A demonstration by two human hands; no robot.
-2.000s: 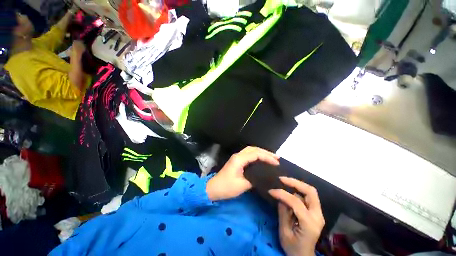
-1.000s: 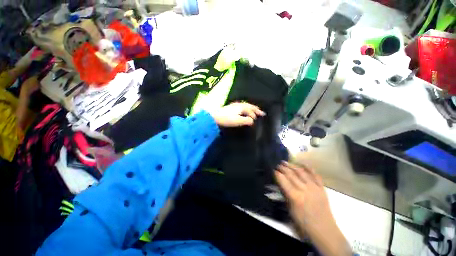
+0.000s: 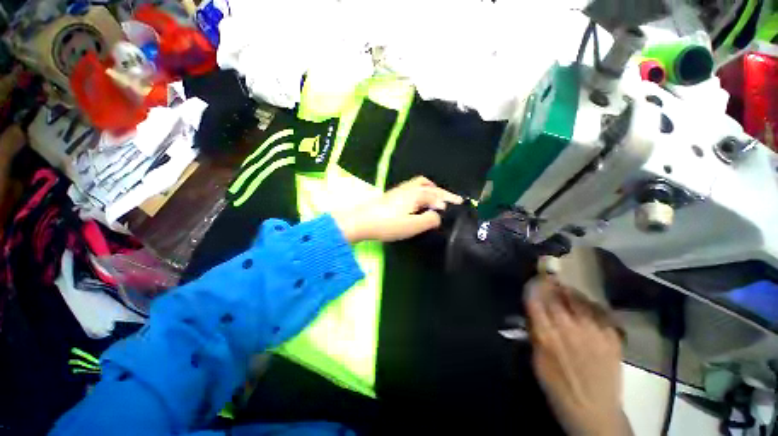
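Observation:
Black fabric panels (image 3: 444, 341) lie across the machine bed and hang toward me. A neon-yellow panel (image 3: 350, 332) runs between them, beside pale stripes (image 3: 264, 162) and a logo patch (image 3: 316, 146). My left hand (image 3: 401, 211) has its fingertips on bunched black cloth by the green end of the sewing machine (image 3: 533, 136); whether it pinches the cloth is unclear. My right hand (image 3: 573, 349) is blurred at the cloth's right side, with a small shiny metal tip (image 3: 513, 334), perhaps of snips, by its fingers. The needle area is hidden.
White fabric (image 3: 367, 43) is piled behind. Red-orange plastic (image 3: 107, 89), white pieces (image 3: 128, 162) and black-and-pink pieces (image 3: 34, 221) lie at left. A green thread spool (image 3: 689, 64) stands on the machine at right. A cable (image 3: 674, 366) hangs at lower right.
The hands have gone from holding a small black piece over the lap to the cloth by the machine head. The cloth has shifted, showing more neon yellow. The view has turned toward the machine.

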